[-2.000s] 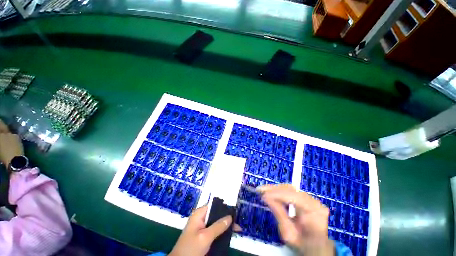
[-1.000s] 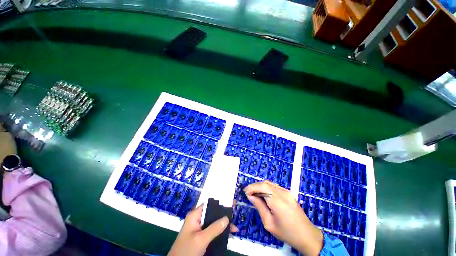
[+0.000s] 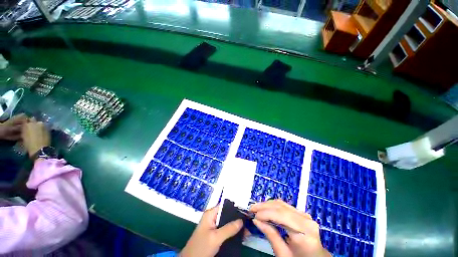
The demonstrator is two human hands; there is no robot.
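A white-edged parts tray (image 3: pixel 159 203) lies in front of me, with three blocks of small blue parts (image 3: pixel 196 128) in close rows. My left hand (image 3: pixel 213 233) holds a white backing strip (image 3: pixel 239 181) with a matt black area (image 3: pixel 231 221) at its lower end, over the tray's middle. My right hand (image 3: pixel 286 226) is beside it, thumb and fingers closed on thin tweezers (image 3: pixel 247 212), whose tip is at the black area's upper edge. Whether the tip grips a piece cannot be told. Both hands hide the lower middle parts.
Circuit boards (image 3: pixel 98 109) lie left of the tray. A person's pink sleeve (image 3: pixel 50 206) and hands are at the left. Black blocks (image 3: pixel 200 54) sit on the green belt. A grey post with white wrapping (image 3: pixel 414 153) stands right. Orange-brown housings (image 3: pixel 341 32) are upper right.
My right hand with the tweezers has moved from over the blue parts back to the black area. The view has shifted, so the tray appears further right; the neighbour's hands now show more.
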